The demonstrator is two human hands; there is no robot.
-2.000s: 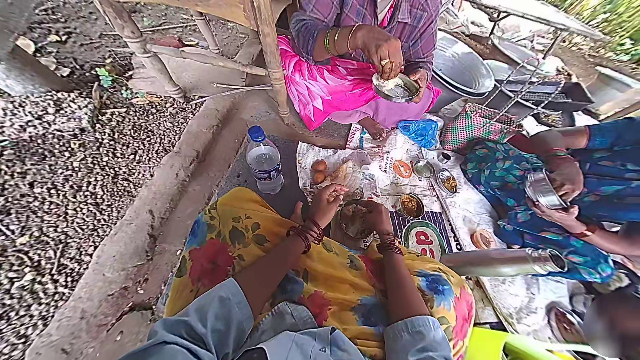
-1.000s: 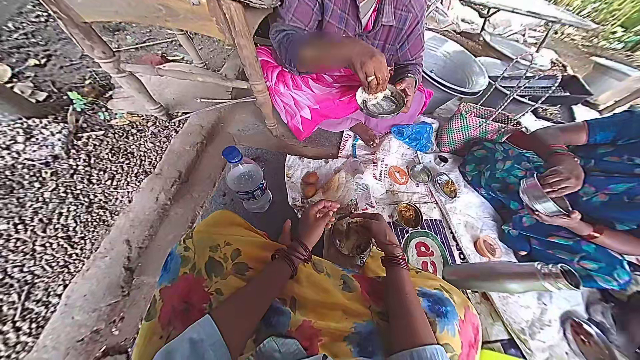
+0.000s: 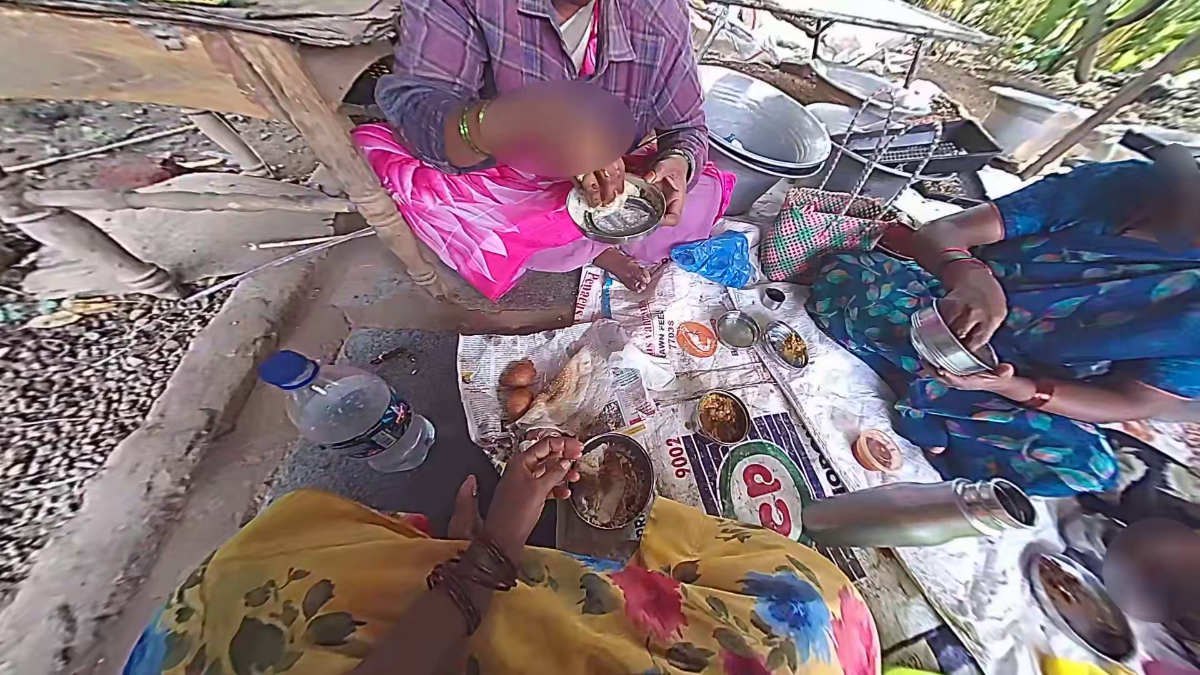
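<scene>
My left hand (image 3: 534,473), with dark bangles at the wrist, is at the left rim of a steel bowl (image 3: 611,480) holding brown and whitish food. Its fingers are drawn together; whether food is between them cannot be told. My right hand is out of view. The bowl rests just beyond my yellow flowered clothing (image 3: 581,609). Behind it, on newspaper (image 3: 483,375), are round brown food pieces (image 3: 517,389) and flat pale food (image 3: 567,389) by clear plastic. A small bowl of curry-like food (image 3: 722,416) sits to the right.
A water bottle (image 3: 361,412) stands at left. A steel flask (image 3: 900,514) lies at right, near a small orange-lidded cup (image 3: 877,451). One person opposite holds a metal bowl (image 3: 619,211); another at right holds a steel container (image 3: 949,342). Large metal basins (image 3: 764,117) stand behind.
My right hand, at the bowl's right side in both earlier frames, has left the view. My left hand remains near the bowl's left rim.
</scene>
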